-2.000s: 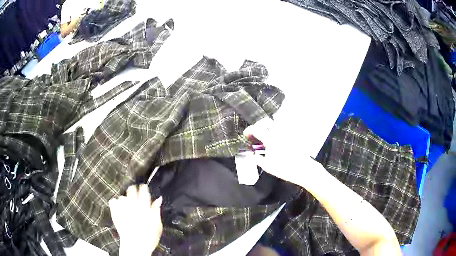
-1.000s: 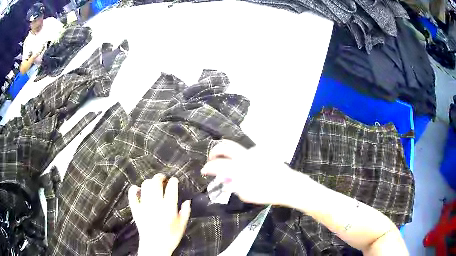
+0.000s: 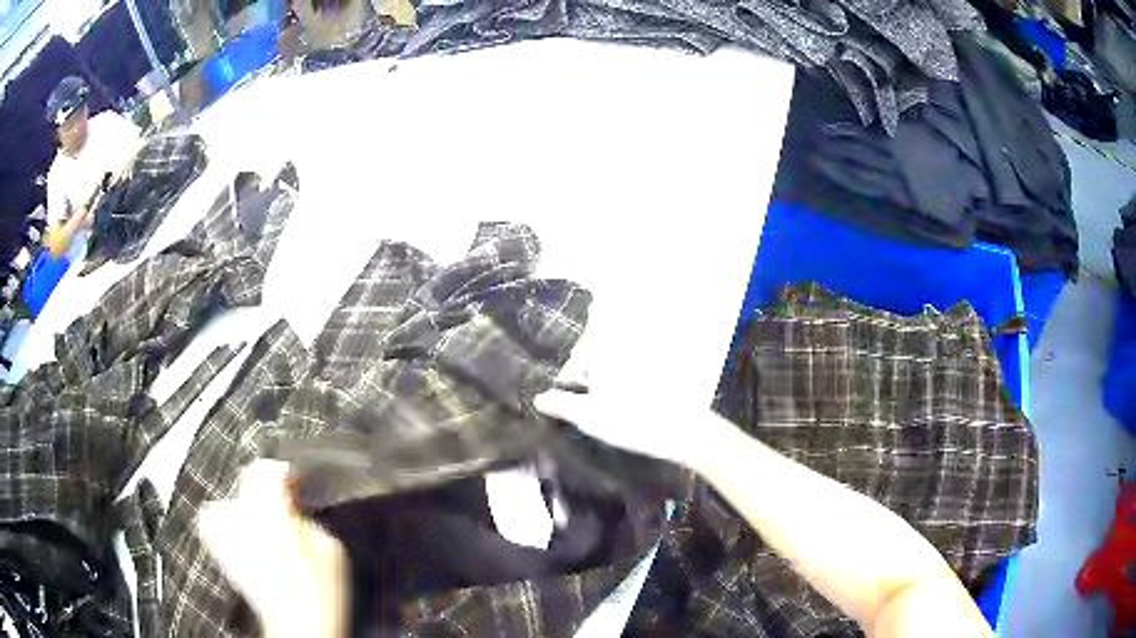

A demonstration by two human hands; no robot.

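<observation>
The plaid garment (image 3: 411, 424) lies bunched on the white table in front of me, its upper layer lifted and blurred. Its dark lining (image 3: 424, 542) shows below the raised plaid edge. A white label-like piece (image 3: 521, 507) shows against the lining. My left hand (image 3: 280, 542) is blurred and grips the plaid edge at the left. My right hand (image 3: 610, 418) is at the garment's right side, its fingers partly hidden by cloth. A small dark tip shows above it; I cannot tell if it is the snips.
More plaid garments (image 3: 62, 424) lie at left on the white table (image 3: 561, 162). A plaid piece (image 3: 891, 424) hangs over the blue bin (image 3: 828, 249) at right. Grey speckled pieces (image 3: 797, 25) lie at the far edge, black cloth (image 3: 972, 162) below. A person (image 3: 87, 162) is at far left.
My left hand has gone from flat on the cloth to the left, now raising the plaid edge. The lining and white piece are more exposed. My right hand has moved slightly right. The view has shifted.
</observation>
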